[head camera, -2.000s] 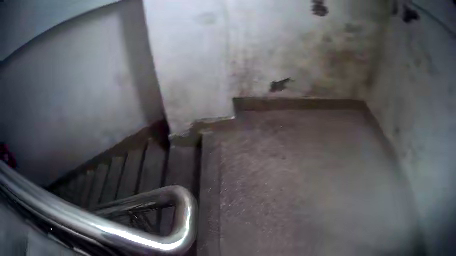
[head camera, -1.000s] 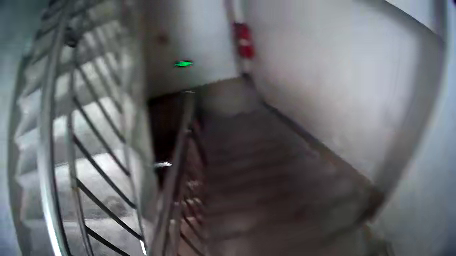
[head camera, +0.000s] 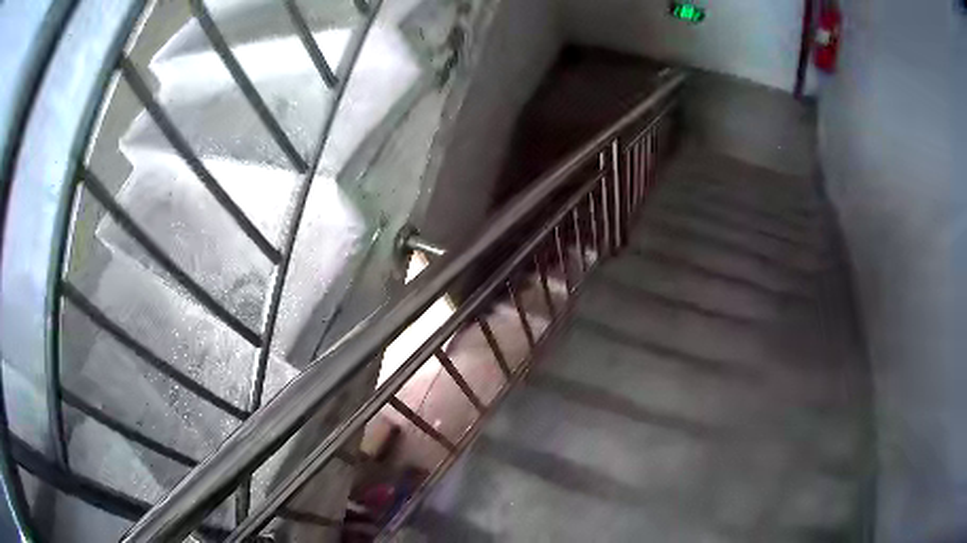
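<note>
Neither of my hands is in the picture. Nearest in front of me is a stair handrail (head camera: 424, 292), a round metal tube with upright bars under it. It runs from the bottom left up to the upper middle of the view. To its right, a flight of dark concrete steps (head camera: 679, 350) leads down towards a landing (head camera: 753, 127). To its left, a brightly lit flight of pale steps (head camera: 228, 212) shows behind curved metal bars.
A pale wall (head camera: 912, 318) bounds the stairs on the right. A green exit sign (head camera: 687, 12) and a red object (head camera: 826, 40) are on the far walls. Through the rail bars, blurred coloured things (head camera: 382, 493) show on a lower level.
The view has turned from a landing and the handrail's bend to the descending flight. Since the middle frame, the exit sign and red object have shifted up and right, and the handrail crosses more diagonally.
</note>
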